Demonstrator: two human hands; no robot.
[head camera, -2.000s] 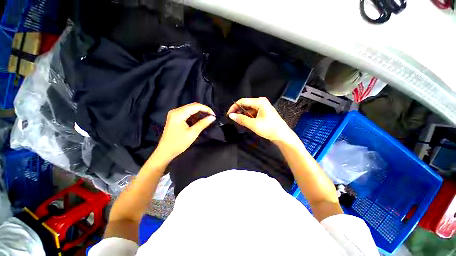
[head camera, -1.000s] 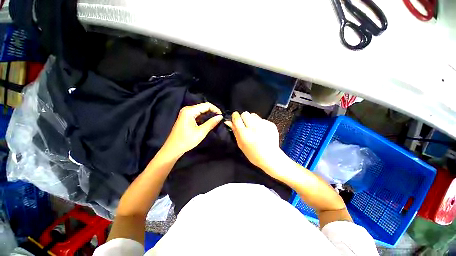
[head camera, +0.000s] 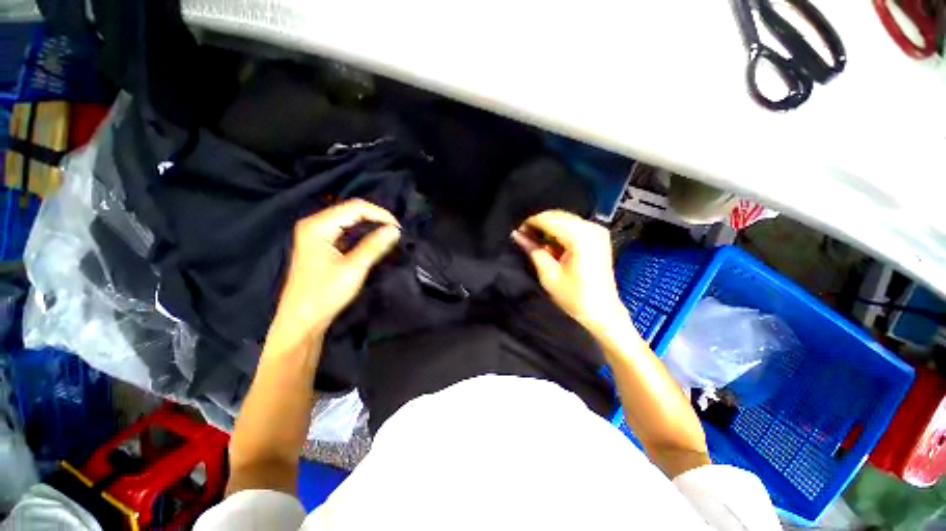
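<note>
A black or dark navy garment (head camera: 233, 233) lies bunched over the lap and to the left. My left hand (head camera: 337, 259) pinches the garment's edge between thumb and forefinger, left of the middle. My right hand (head camera: 573, 264) is raised to the right, apart from my left hand, with thumb and fingertips close together. Any needle or thread there is too fine to see. A small greyish, shiny strip (head camera: 441, 282) shows on the dark cloth between the hands.
A white table edge (head camera: 498, 104) crosses above the lap, with black-handled shears (head camera: 794, 57) and red-handled scissors (head camera: 913, 23) on it. A blue crate (head camera: 809, 415) holds clear plastic at right. Clear bagging (head camera: 88, 275) and a red stool (head camera: 156, 456) are at left.
My hands were close together at the cloth a second ago. Now my right hand has moved away to the right and my left hand sits further left.
</note>
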